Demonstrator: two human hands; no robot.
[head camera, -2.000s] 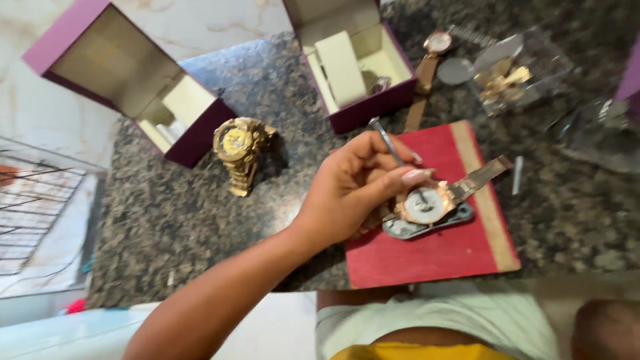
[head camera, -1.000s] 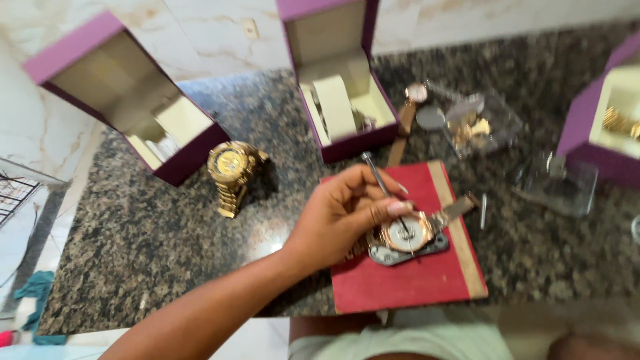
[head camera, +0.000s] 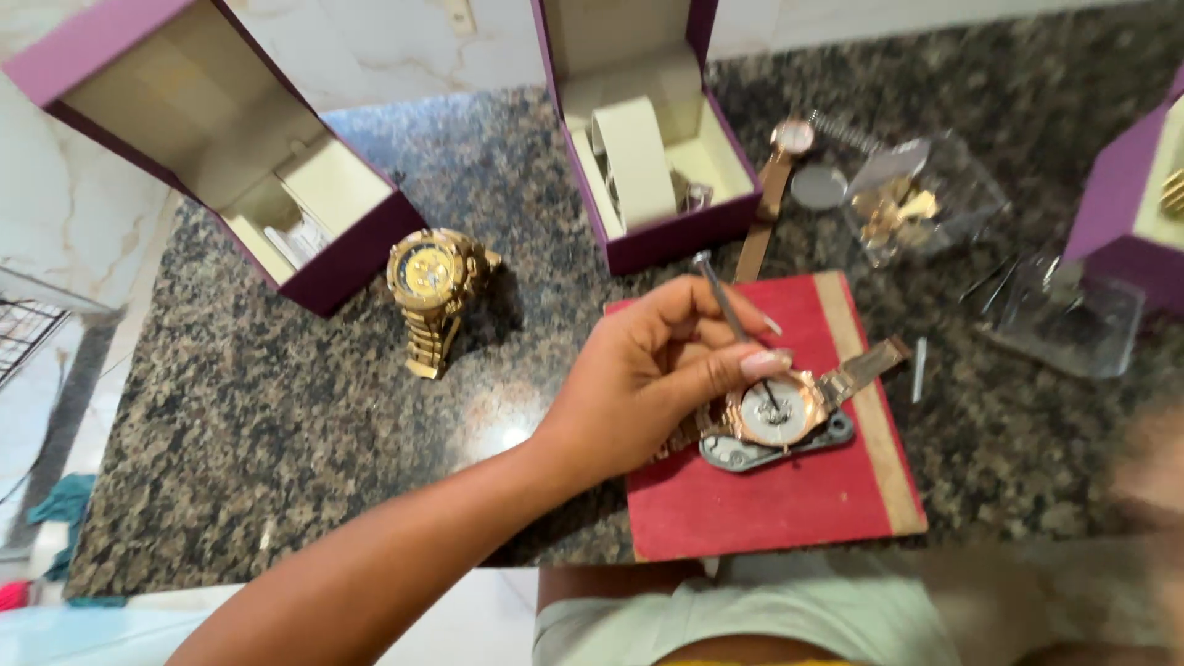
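My left hand holds a slim metal screwdriver-like tool between thumb and fingers, its tip on the round pale centre of a rose-gold wristwatch. Whether this is the watch's dial or its back, I cannot tell. The watch rests on a grey metal holder, on a red book or board with a tan strip. Part of its metal band is behind my hand. A blurred, skin-coloured shape at the right edge appears to be my right hand; its fingers are not clear.
A gold wristwatch stands to the left, near an open purple watch box. A second open box is behind the book, a third at right. Nearby lie another rose-gold watch, a clear bag of gold-coloured parts and a clear plastic piece.
My left hand keeps its hold on the tool at the watch. The blurred shape at right now shows over the counter's edge; the view has shifted.
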